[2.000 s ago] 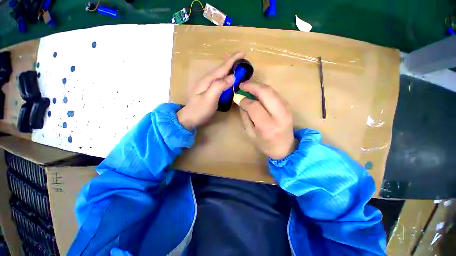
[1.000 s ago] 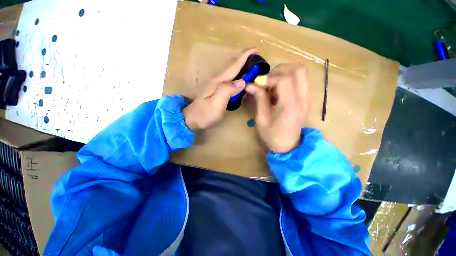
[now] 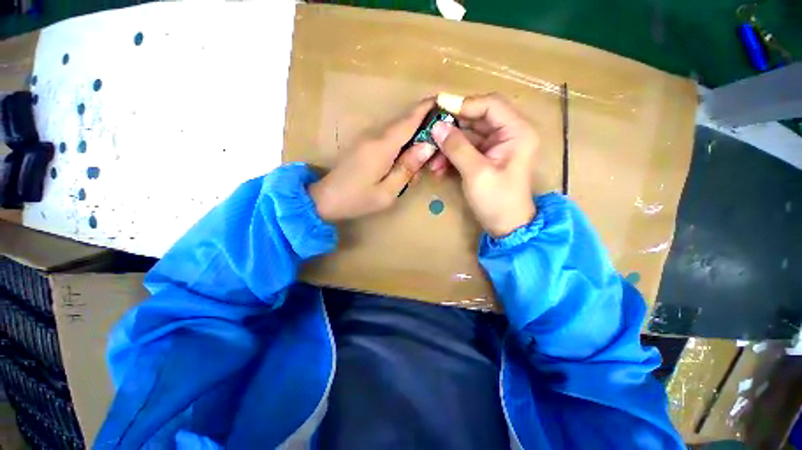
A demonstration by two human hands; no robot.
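Note:
My left hand point(image 3: 371, 171) holds a small black plastic housing point(image 3: 405, 187) over the cardboard mat point(image 3: 369, 255). Most of the housing is hidden by my fingers. A green circuit board point(image 3: 426, 134) with bright spots lies in the housing's upper part. My right hand point(image 3: 492, 156) grips the housing's upper end, with its thumb on the board. A cream-yellow piece point(image 3: 451, 102) is at a right fingertip. No blue cell shows between my hands.
A thin dark rod point(image 3: 565, 139) lies on the right of the mat. Black housings point(image 3: 33, 172) stand on the white sheet point(image 3: 202, 132) at left. A carton of black housings point(image 3: 88, 321) is at lower left. A blue cell point(image 3: 754, 46) lies on the green belt point(image 3: 607, 31).
The green board now shows on the housing, where the blue cell showed before. My right hand has closed around the housing's upper end, with its thumb on the board. The camera view has shifted.

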